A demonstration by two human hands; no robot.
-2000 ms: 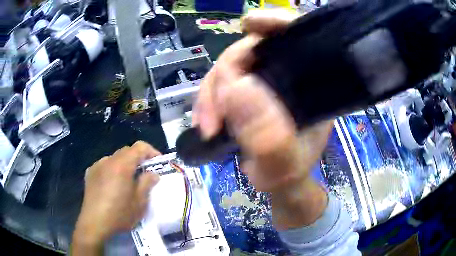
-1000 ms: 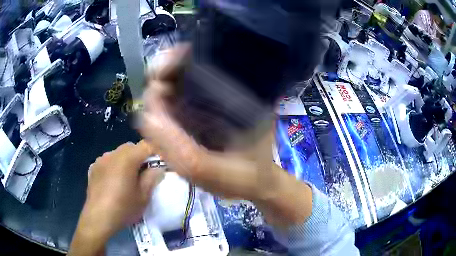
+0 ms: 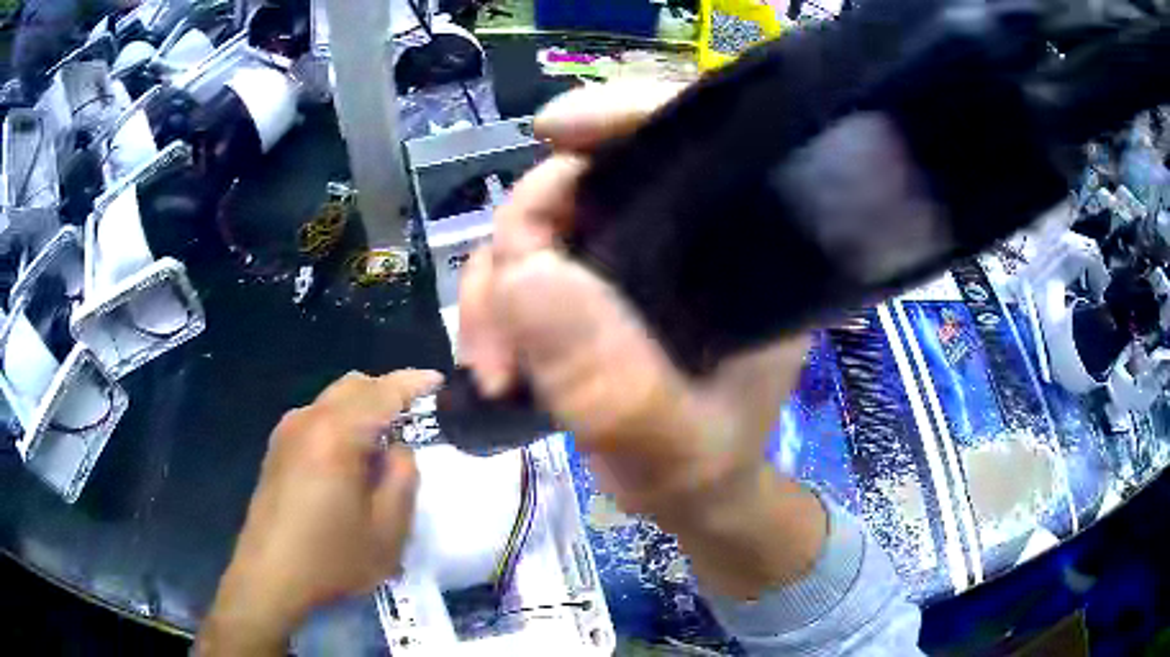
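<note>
The white rectangular mounting base (image 3: 584, 565) lies open at the lower middle, with thin coloured wires (image 3: 518, 533) inside. My left hand (image 3: 340, 488) is at its upper left corner, thumb and forefinger at a small metallic part (image 3: 417, 417); the exact grip is hard to tell. My right hand (image 3: 603, 334) is shut on the thick black electric screwdriver (image 3: 719, 218), which is tilted and blurred. Its dark nose (image 3: 488, 413) is over the base's top end beside my left fingertips. The tip and any screw are hidden.
White cameras with open bases (image 3: 141, 308) crowd the left of the black bench. A grey post (image 3: 368, 128) and a pale grey box (image 3: 468, 154) stand ahead, near yellowish cable bits (image 3: 323, 231). Blue printed sheets (image 3: 949, 385) and more cameras (image 3: 1091, 308) are at right.
The screwdriver has swung from upright over the base to a slant toward the upper right, uncovering the grey box. The base and my left hand appear slightly farther right in view.
</note>
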